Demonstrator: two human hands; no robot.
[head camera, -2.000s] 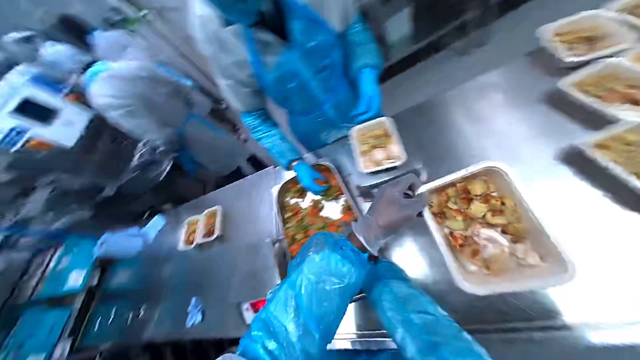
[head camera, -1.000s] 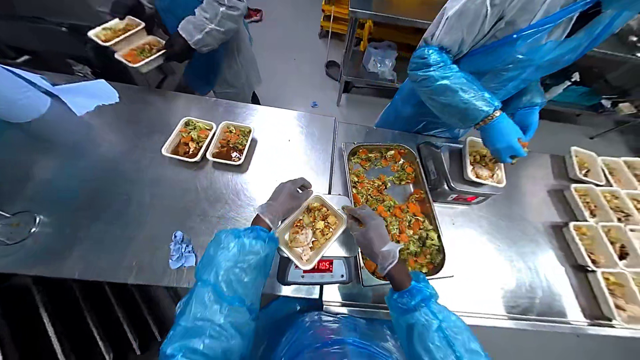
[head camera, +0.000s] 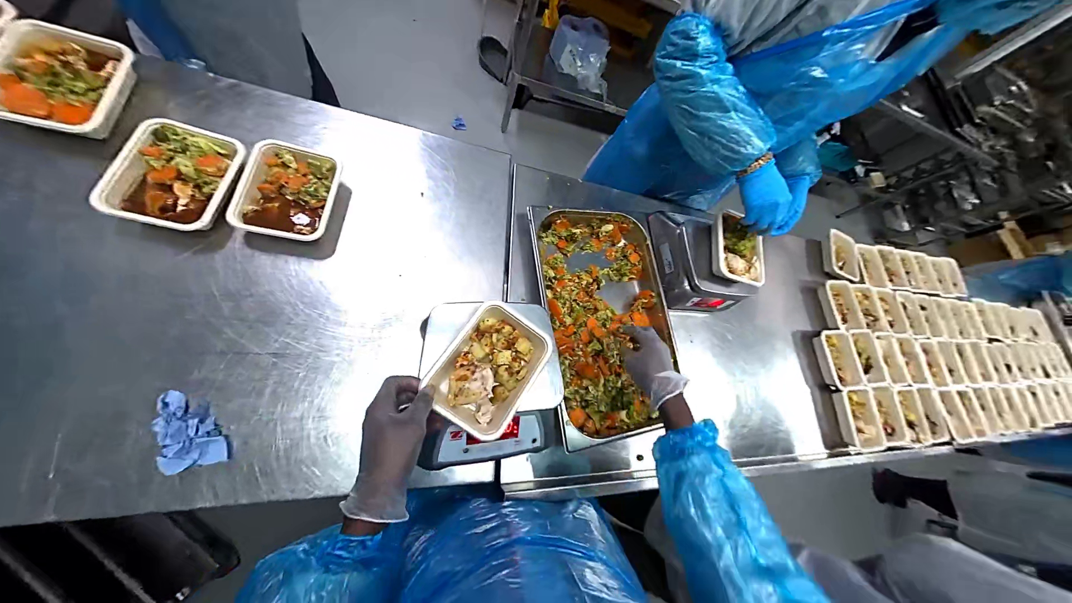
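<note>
My left hand, in a clear glove, grips the lower left rim of a white food tray with diced potatoes and pale meat. The tray sits tilted on a digital scale, partly over its lit display. To the right is a steel pan of chopped broccoli and carrots. My right hand, gloved alike, reaches into the pan's right side, fingertips among the vegetables; whether they hold any is hidden.
Two filled trays stand at the left, near crumpled blue paper. Beyond the pan, a co-worker's blue-gloved hands are at a tray on a second scale. Rows of trays line the right side.
My right hand has left the tray and moved right into the vegetable pan. My left hand has moved from the tray's upper left to its lower left rim.
</note>
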